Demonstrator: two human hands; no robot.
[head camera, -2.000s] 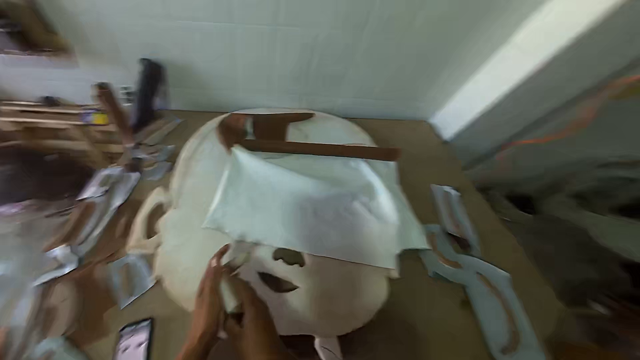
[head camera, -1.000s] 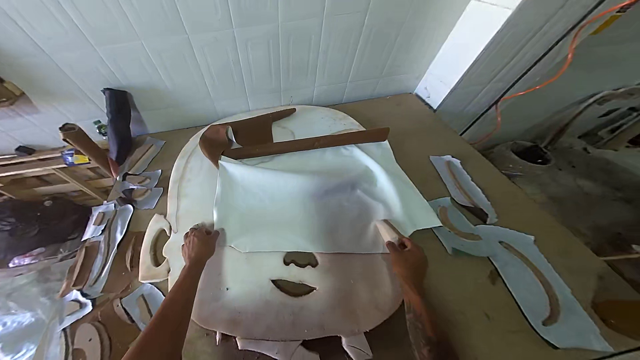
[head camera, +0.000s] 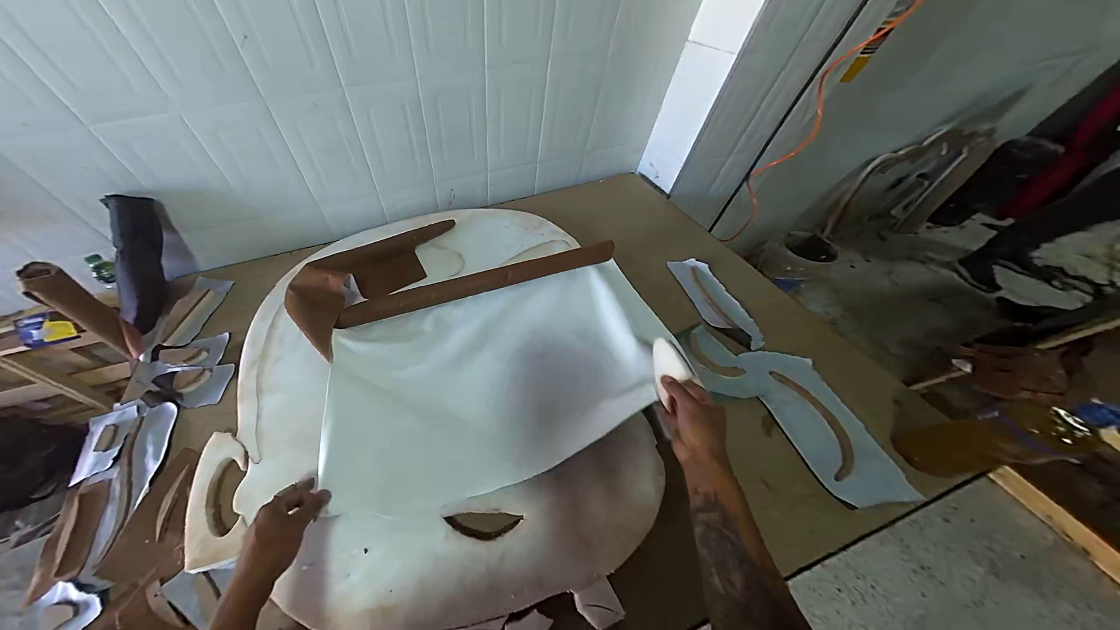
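A white sheet with a brown face (head camera: 472, 385) lies over a large pale face-shaped foam piece (head camera: 385, 569). Its far edge is rolled into a brown strip, and a brown flap is folded at its far left. My left hand (head camera: 284, 521) pinches the sheet's near left corner. In my right hand (head camera: 693, 416) is a small white rounded object (head camera: 671, 363), held at the sheet's near right corner, which looks lifted. A mouth-shaped cutout (head camera: 483, 524) shows below the sheet's near edge; the sheet covers the area above it.
Pale blue cut sheets (head camera: 822, 429) with curved slots lie on the tabletop (head camera: 744, 490) at right. Brown and white offcuts (head camera: 131, 472) crowd the left side. A brown roll (head camera: 74, 302) and a dark roll (head camera: 138, 262) stand at back left. A white paneled wall (head camera: 350, 96) rises behind.
Two seconds ago both hands were close together near the mouth cutout; now they are apart at the sheet's near corners. Since one second ago, the near right corner has risen, and the nose cutout is covered.
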